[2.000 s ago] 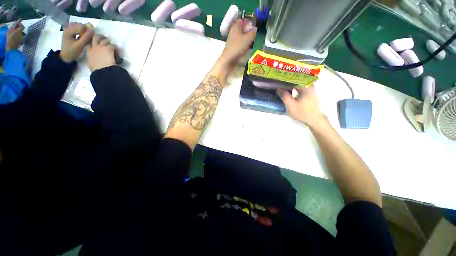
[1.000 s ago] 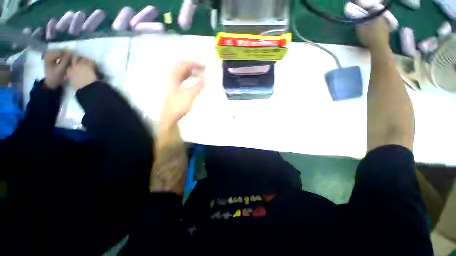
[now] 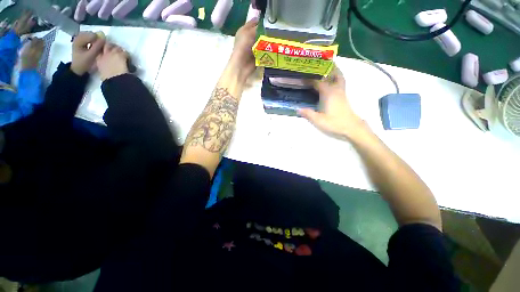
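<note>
A pink housing [image 3: 288, 81] lies in the dark press fixture [image 3: 291, 101], partly hidden under the yellow and red warning plate [image 3: 295, 57] of the grey press [image 3: 302, 14]. My right hand [image 3: 336, 108] is at the fixture's right side, thumb at its front edge, the other fingers partly hidden behind the fixture and plate. Whether it holds anything is unclear. My left hand [image 3: 246, 48] is at the press's left side, near a pink piece [image 3: 253, 12] at the belt edge. Its fingertips are unclear, and I cannot tell if it grips anything.
More pink housings lie on the green belt [image 3: 388, 54] behind the white bench [image 3: 273, 140]. A blue-grey switch pad [image 3: 401, 111] with a cable, a black hose [image 3: 399, 37] and a cream fan [image 3: 510, 108] are to the right. A neighbour's hands [image 3: 100, 56] work at left.
Since one second ago, my right hand has come from the housings on the belt at upper right to the fixture. My left hand has moved up and right, from over the bench to the press's left side.
</note>
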